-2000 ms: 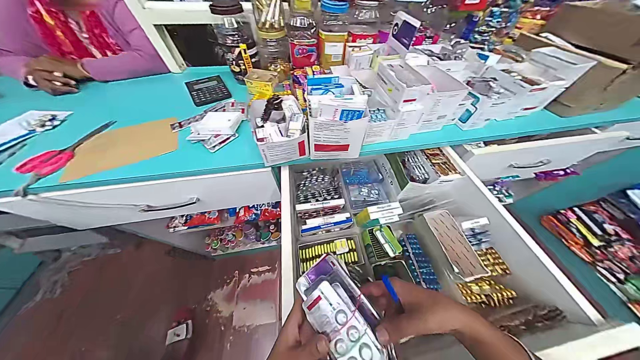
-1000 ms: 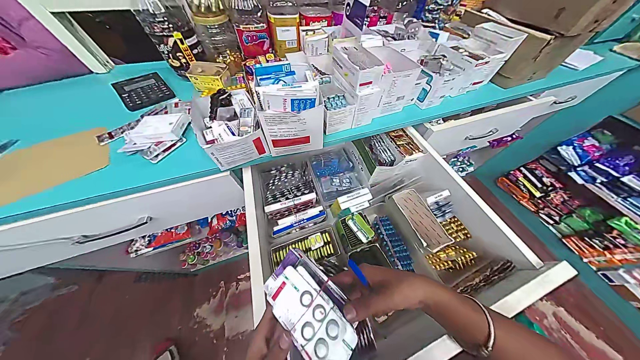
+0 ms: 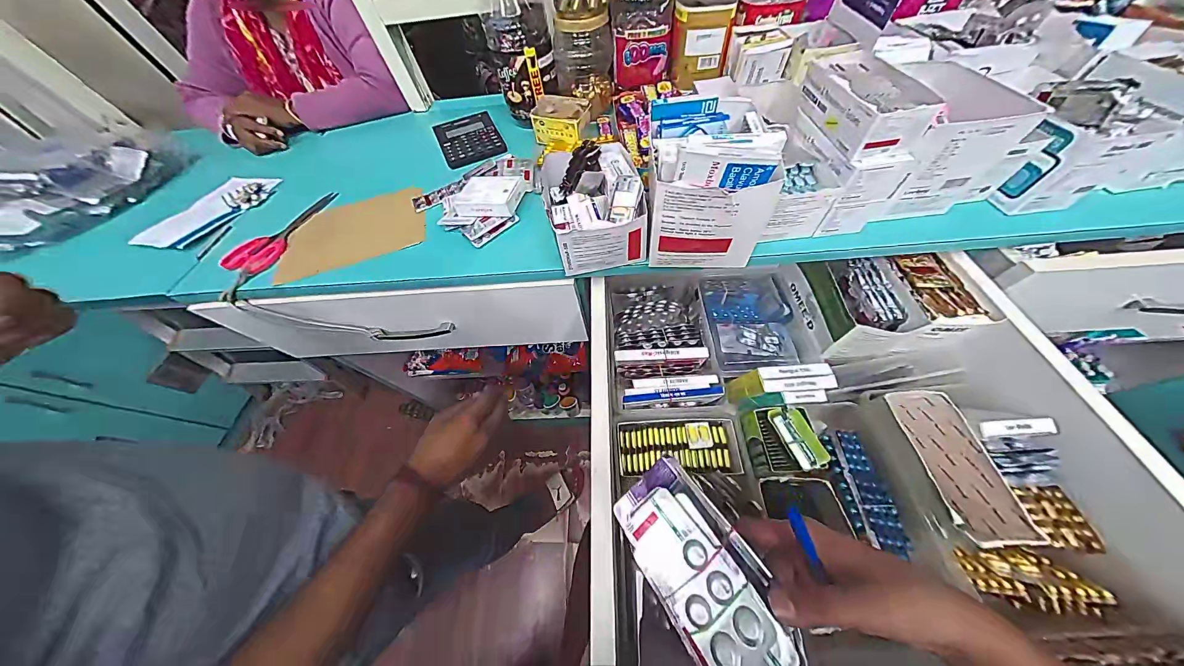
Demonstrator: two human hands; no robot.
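My right hand [image 3: 823, 573] grips a stack of medicine packs [image 3: 708, 587] above the pulled-out drawer, with a blue pen [image 3: 805, 541] between its fingers. Round tablets show in the white pack on top, and a purple box edge lies beneath. My left hand [image 3: 462, 430], blurred, is to the left of the drawer, apart from the packs; its fingers look curled, but any small thing in it cannot be made out. Under the hands, the white drawer [image 3: 601, 370] holds trays of blister strips, among them yellow-and-black strips [image 3: 675, 447], blue strips [image 3: 865, 490] and gold strips [image 3: 1031, 578].
On the turquoise counter [image 3: 370, 166] lie red-handled scissors [image 3: 254, 252], brown paper [image 3: 356, 236] and a calculator [image 3: 469, 139]. Open medicine cartons [image 3: 712, 217] line the edge above the drawer. A co-worker in a grey shirt [image 3: 139, 546] is close at left; another person [image 3: 314, 55] rests their hands across the counter.
My left hand has let go of the packs and moved left; my right hand still holds them with the pen. The grey-shirted person has come into view at left. The view has swung left.
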